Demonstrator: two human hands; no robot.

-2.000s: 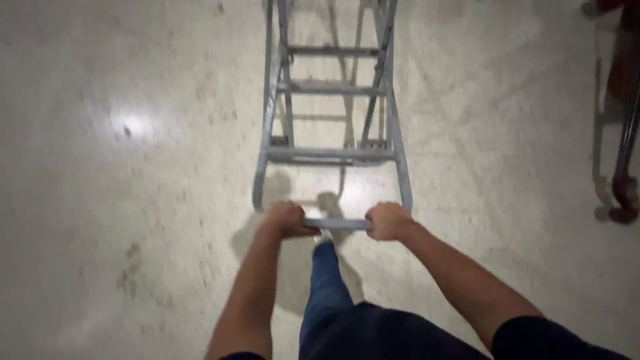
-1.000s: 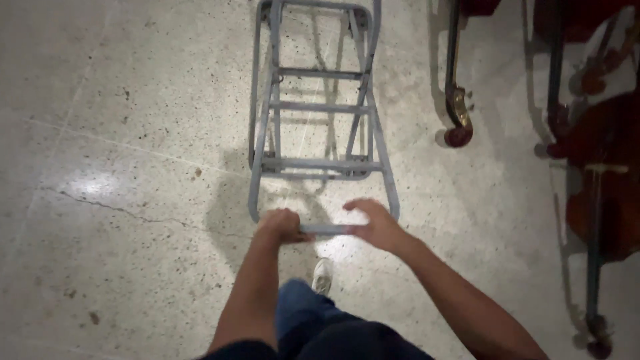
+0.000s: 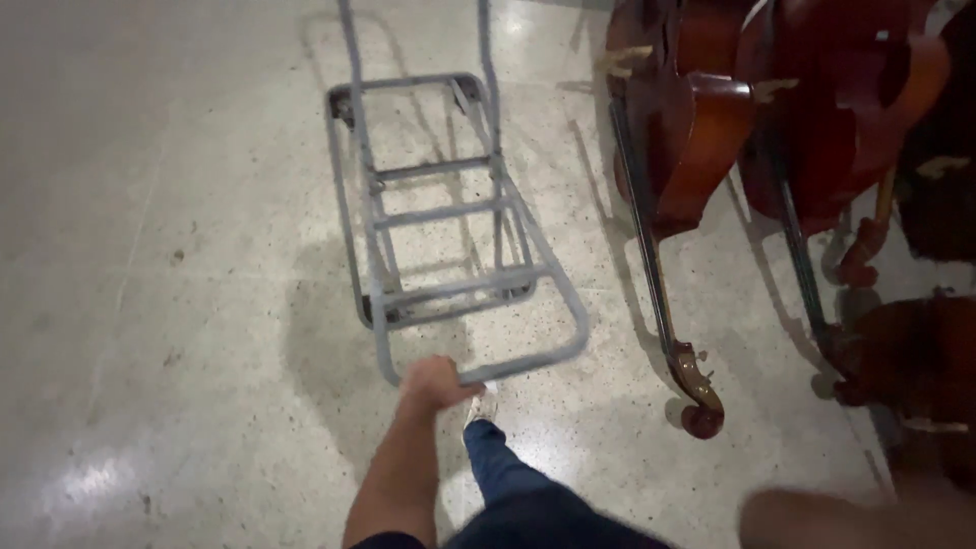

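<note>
A grey metal tube-frame cart (image 3: 488, 284) on caster wheels stands on the floor, tilted slightly in view, with its handle end toward me. My left hand (image 3: 435, 383) is closed around the left part of the handle's end bar. The right part of that bar is bare. Only a blurred part of my right arm (image 3: 816, 518) shows at the bottom right edge, off the cart; I cannot make out the hand or its fingers.
Several brown wooden string instruments, probably cellos or double basses, lie on the floor to the right. The nearest one (image 3: 690, 183) has its neck and scroll pointing toward me, a little right of the cart. My shoe (image 3: 482, 406) is just below the handle.
My right hand has left the handle bar and its arm has swung out to the right. My left hand keeps its hold. The view has shifted toward the instruments.
</note>
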